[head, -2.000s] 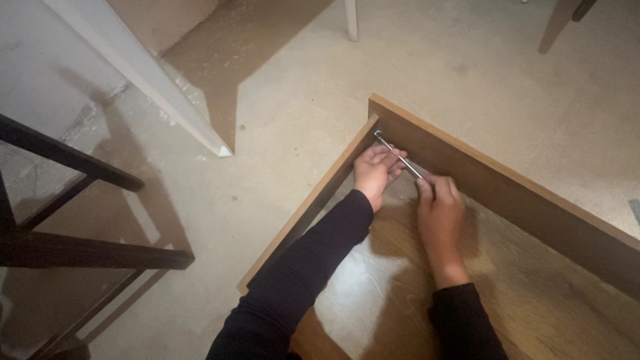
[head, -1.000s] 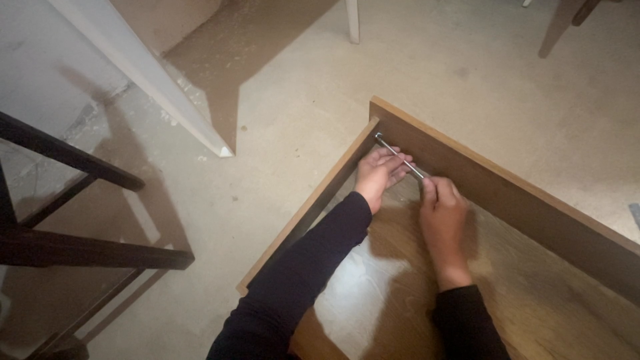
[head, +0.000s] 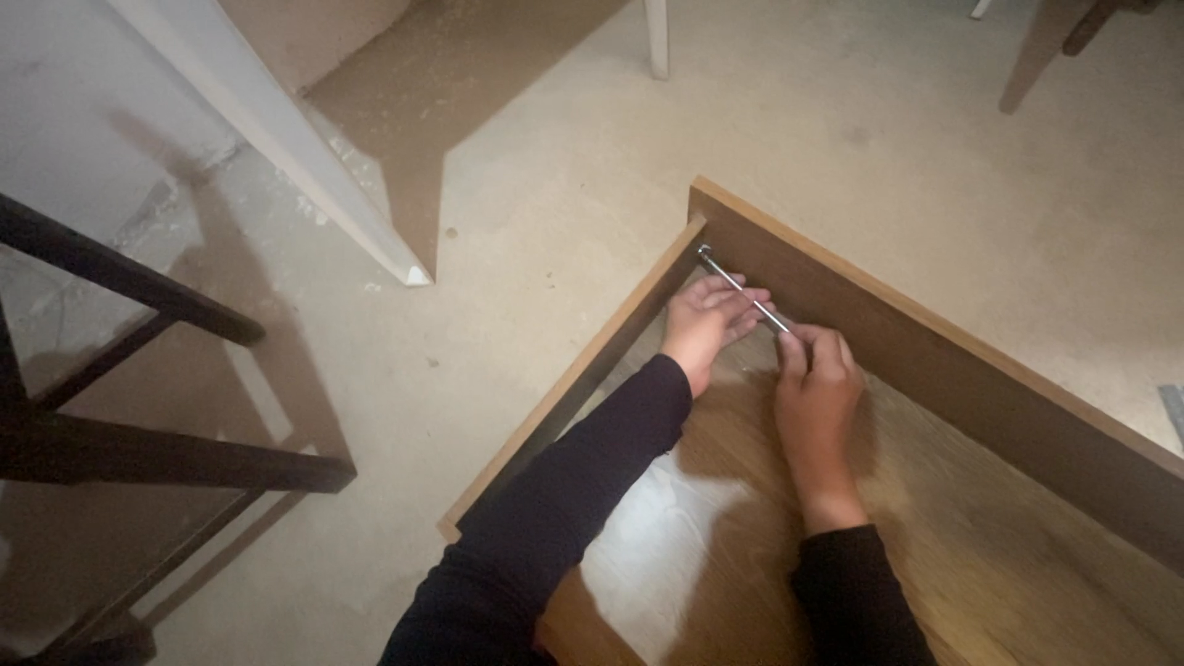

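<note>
A thin metal rod-shaped tool (head: 726, 276), perhaps a screwdriver, slants across the inner corner of a wooden drawer-like frame. Its far end meets a small metal fitting (head: 705, 251) beside the joint of the short side board (head: 592, 361) and the long board (head: 925, 324). My left hand (head: 708, 324) has its fingers around the shaft near the middle. At the near end, my right hand (head: 821, 398) grips the tool between thumb and fingers; any handle is hidden. Beneath both hands lies a wood-grain panel (head: 943, 518) with a bright patch of light.
Dark wooden furniture legs (head: 185, 453) stand at the left. A pale slanted leg or post (head: 305, 166) reaches the concrete floor (head: 518, 231) at upper left, and another pale leg (head: 657, 37) is at the top. A grey object (head: 1173, 412) lies at the right edge.
</note>
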